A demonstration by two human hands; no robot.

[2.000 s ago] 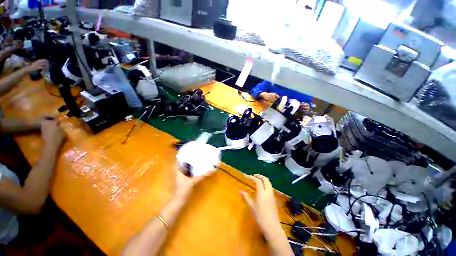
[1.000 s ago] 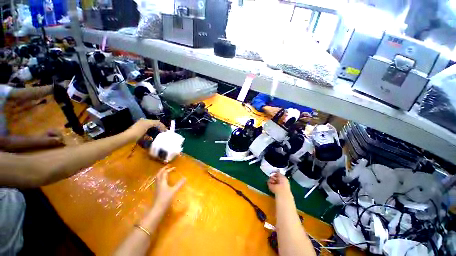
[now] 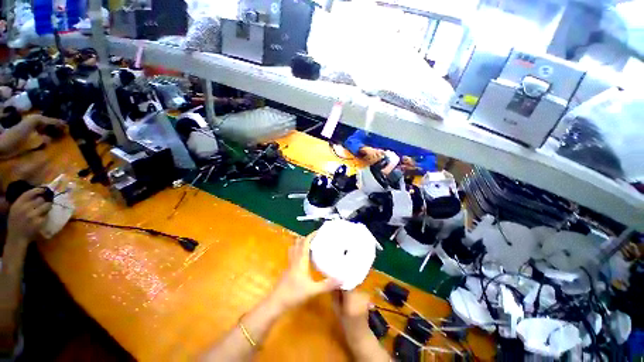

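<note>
A white rounded camera housing (image 3: pixel 344 252) is held above the front of the bench, its flat round face with a small dark hole towards me. My left hand (image 3: pixel 305 277) holds it by its left and lower edge. My right hand (image 3: pixel 355 319) is just below the housing, blurred and partly hidden; whether its fingers grip anything cannot be told.
White-and-black camera units (image 3: pixel 416 230) stand on the green strip (image 3: pixel 272 212). White covers and black cables (image 3: pixel 547 334) are heaped at right, black modules (image 3: pixel 418 327) lie nearer. A neighbour's hands (image 3: pixel 30 212) hold a white unit; its black cable (image 3: pixel 145 230) crosses the orange bench.
The earlier unit has gone from the middle to the neighbour at far left, its cable trailing. My right hand has drawn back from the row, and another white housing is now in my left hand.
</note>
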